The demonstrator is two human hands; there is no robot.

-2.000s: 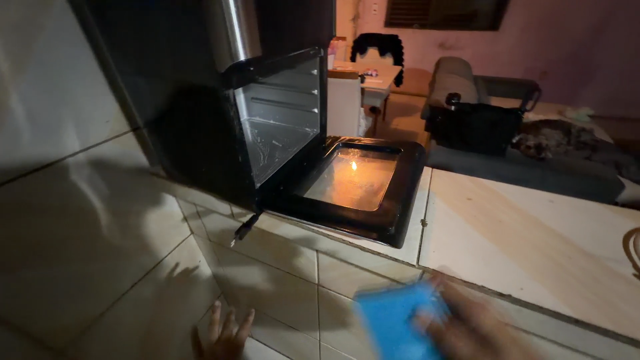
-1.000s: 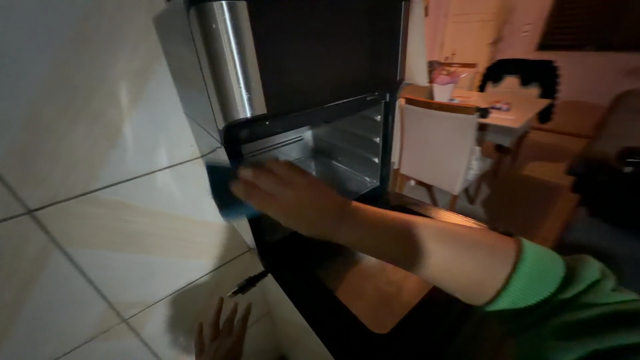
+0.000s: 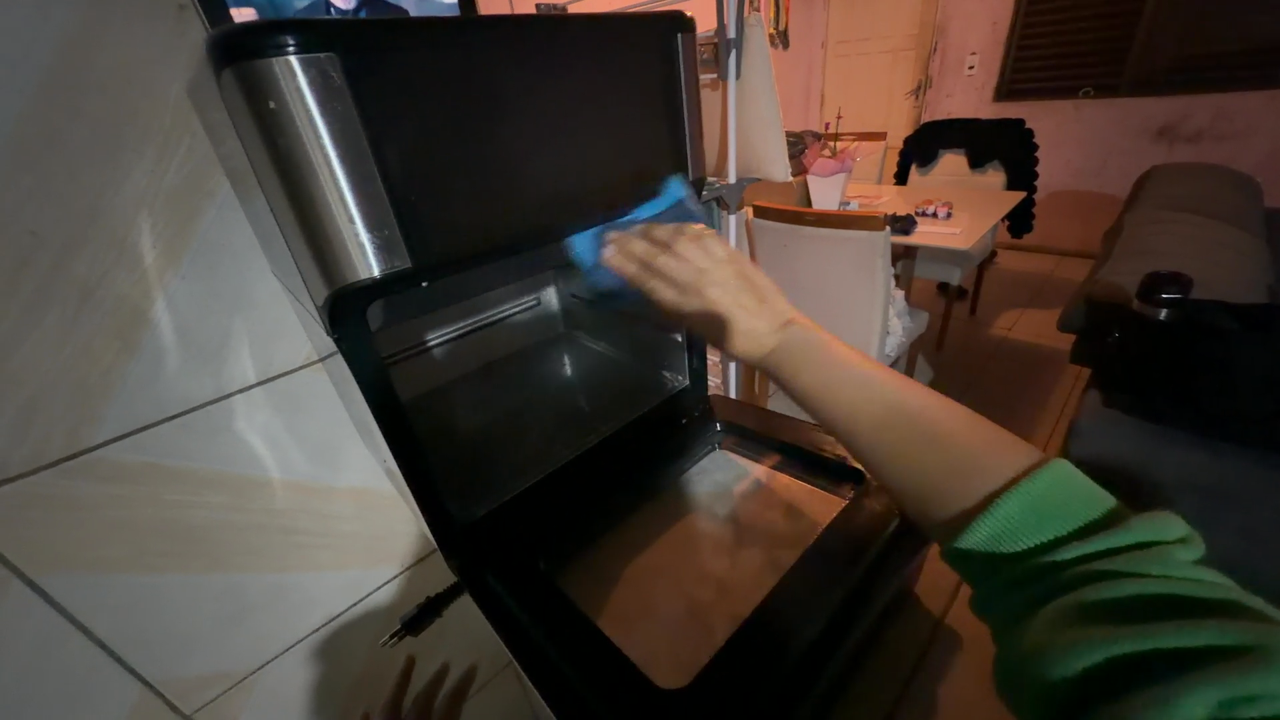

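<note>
My right hand (image 3: 700, 285), in a green sleeve, holds a blue cloth (image 3: 640, 228) at the upper right of the oven opening, near the lower edge of the black front panel (image 3: 520, 140). The countertop oven (image 3: 310, 170) has its glass door (image 3: 710, 560) lowered, and its dark metal cavity (image 3: 540, 390) shows. My left hand (image 3: 425, 695) is at the bottom edge, only its spread fingers in view, below a black power plug (image 3: 425, 615); nothing shows in it.
A tiled wall (image 3: 150, 380) runs along the left. Beyond the oven are a white chair (image 3: 825, 280), a table (image 3: 975, 215) with a potted plant (image 3: 828, 180), and a dark sofa (image 3: 1170, 420) at the right. A screen (image 3: 345, 8) shows behind the oven's top.
My right hand has moved with the blue cloth from low beside the counter to the opening's left edge, then across to its upper right. The view has come nearer the oven.
</note>
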